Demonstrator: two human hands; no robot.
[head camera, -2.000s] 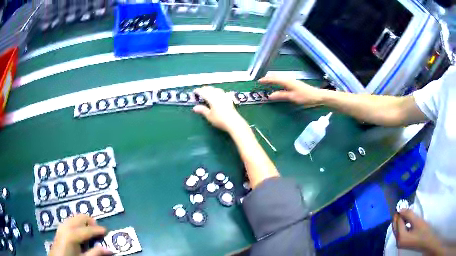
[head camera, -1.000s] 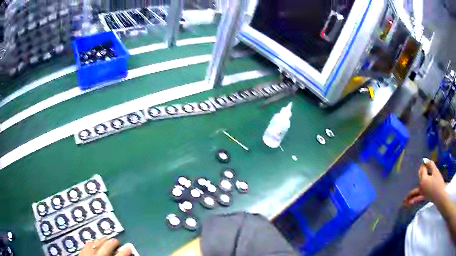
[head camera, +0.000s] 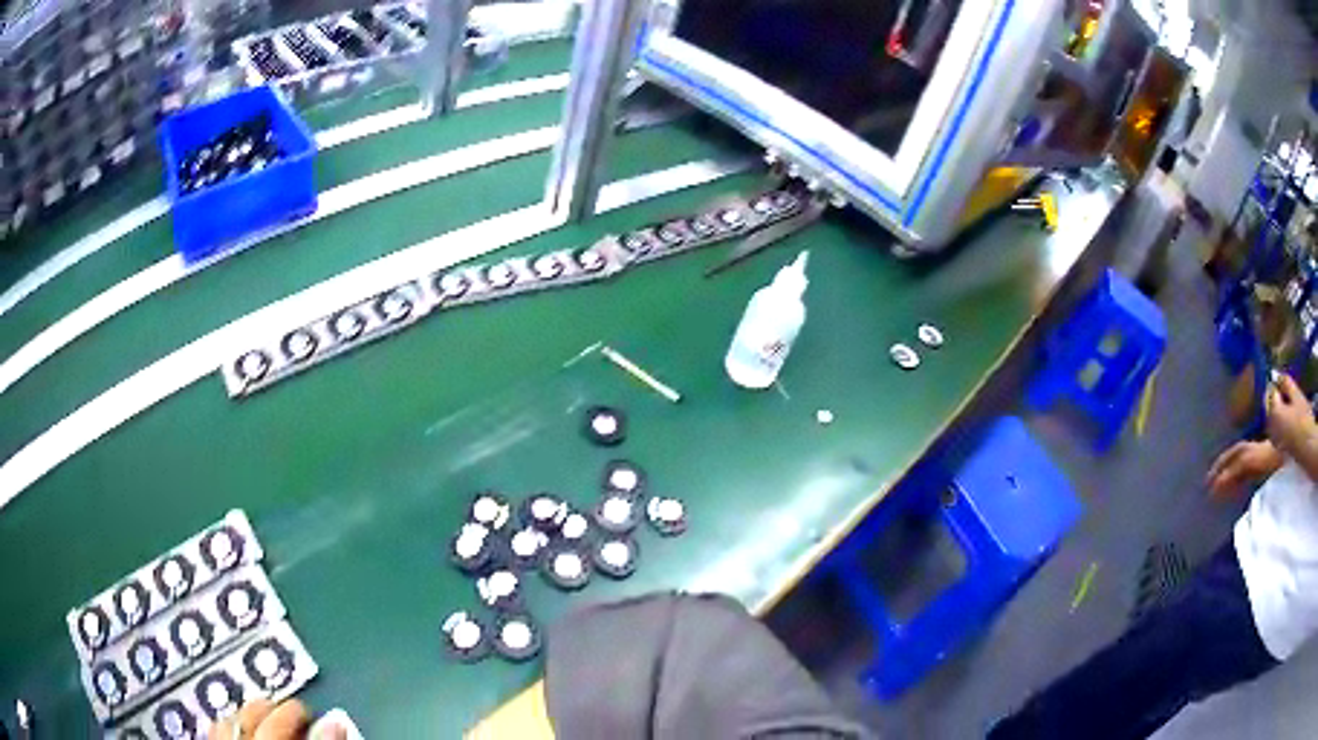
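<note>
Three pale fixture strips (head camera: 192, 636), each with black rings, lie side by side at lower left. My left hand (head camera: 263, 721) is at the bottom edge beside them, mostly cut off; a pale strip end (head camera: 336, 724) shows beside its fingers. Its grip is hidden. My right hand is out of the picture; only the grey sleeve and a bit of forearm show at bottom centre. Several black round parts (head camera: 567, 565) with pale centres lie loose in the middle. A line of filled strips (head camera: 349, 331) runs end to end towards the machine.
A white squeeze bottle (head camera: 768, 330), a thin stick (head camera: 642, 373) and two small pale rings (head camera: 905, 356) lie right of centre. A blue bin (head camera: 243, 188) stands at the far left. The framed machine (head camera: 903, 181) is at upper right. Blue stools (head camera: 997, 506) and a person (head camera: 1279, 564) are at right.
The view has turned right. My right hand has left the strip line and dropped out below. The other person's arm has left the bench. My left hand shows less.
</note>
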